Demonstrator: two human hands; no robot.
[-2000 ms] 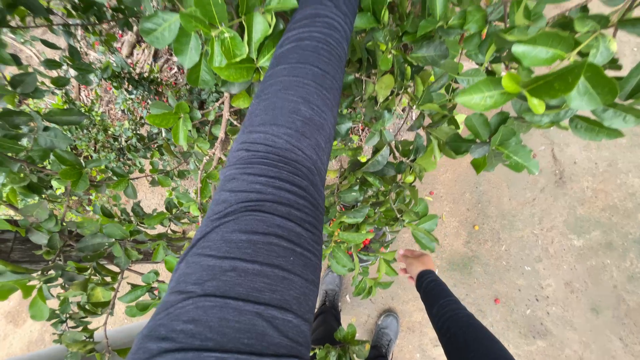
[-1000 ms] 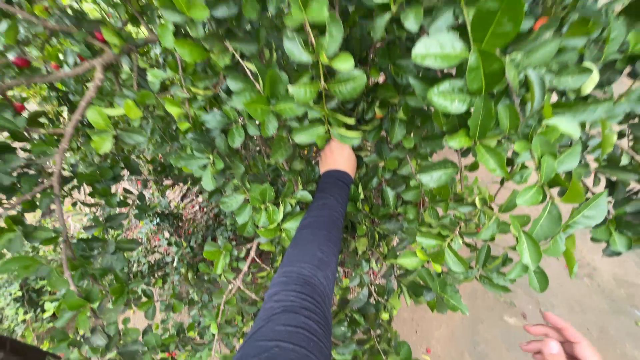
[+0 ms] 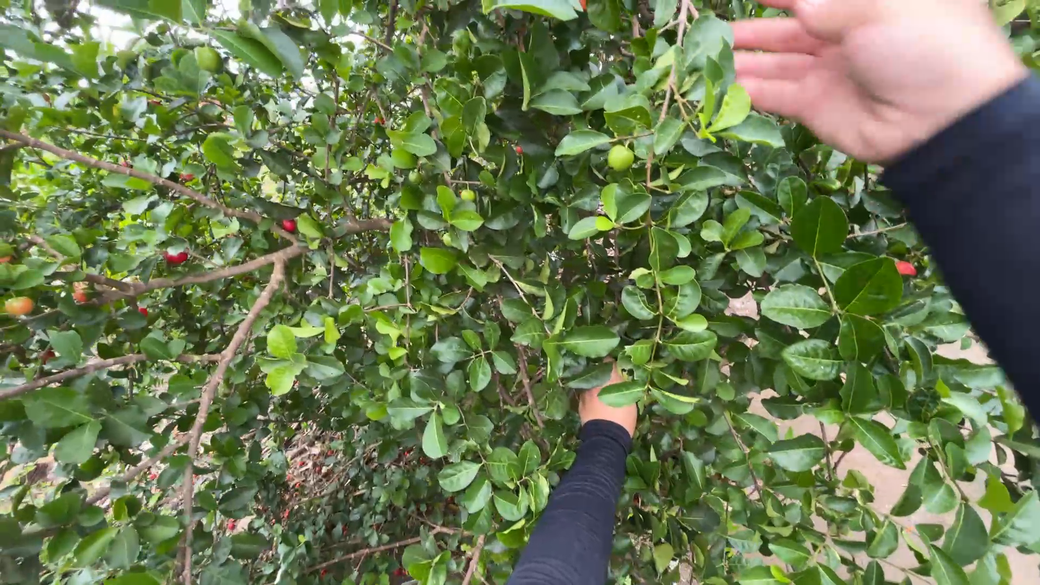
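My left hand [image 3: 608, 406], in a dark sleeve, reaches in among the leaves at the lower middle; its fingers are hidden by foliage, so what it touches does not show. At the upper right my right hand [image 3: 877, 69] is raised beside a leafy twig, palm showing and fingers extended to the left, with nothing seen in it. A round green fruit [image 3: 620, 158] hangs left of that hand. Red cherry-like fruits, one [image 3: 175, 257] at the left and another [image 3: 905, 268] under my right forearm, show among the leaves.
A bare forked branch [image 3: 236, 341] crosses the left side and runs downward. An orange-yellow fruit [image 3: 19, 305] is at the left edge. Dense foliage fills most of the view; pale ground [image 3: 873, 471] shows through it at the lower right.
My right hand has risen from the lower right to the upper right. My left hand remains in the foliage as one second ago. The view has tilted up from the ground and my feet.
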